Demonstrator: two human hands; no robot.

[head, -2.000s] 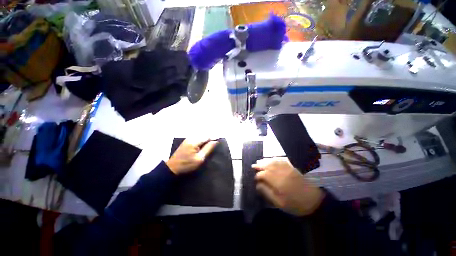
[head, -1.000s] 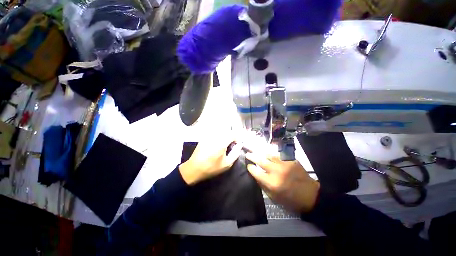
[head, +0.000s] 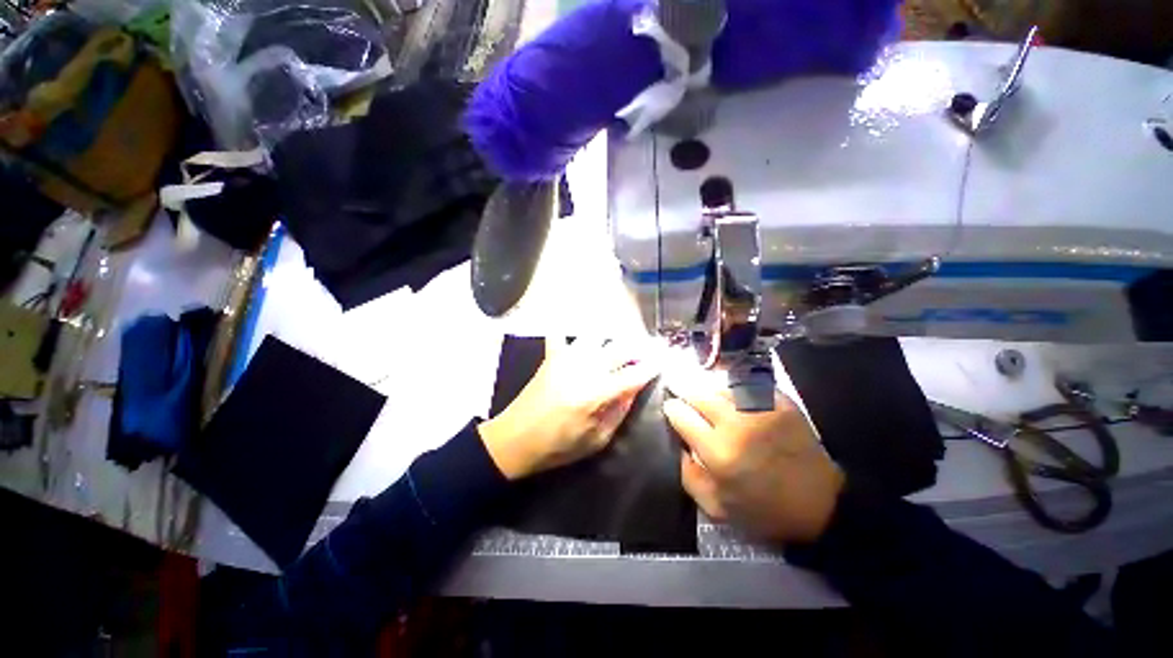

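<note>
A black fabric panel lies in front of the needle area of the white sewing machine. A narrow black fabric piece lies along its right side; the border between them is hard to see. My left hand rests on the panel, fingertips near the presser foot, holding the fabric. My right hand is just right of it, thumb and fingers at the fabric's upper right edge. Bright glare hides the fingertips and the needle. The presser foot area is mostly washed out.
A stack of narrow black pieces lies right of my right hand, then scissors. A black square stack and blue bundle lie left. A black fabric heap, grey oval disc and purple fluffy roll are behind.
The narrow piece, earlier apart on the right, is now against the panel. Both hands moved up to the needle area, and the fabric has shifted slightly upward. The head view moved closer to the machine.
</note>
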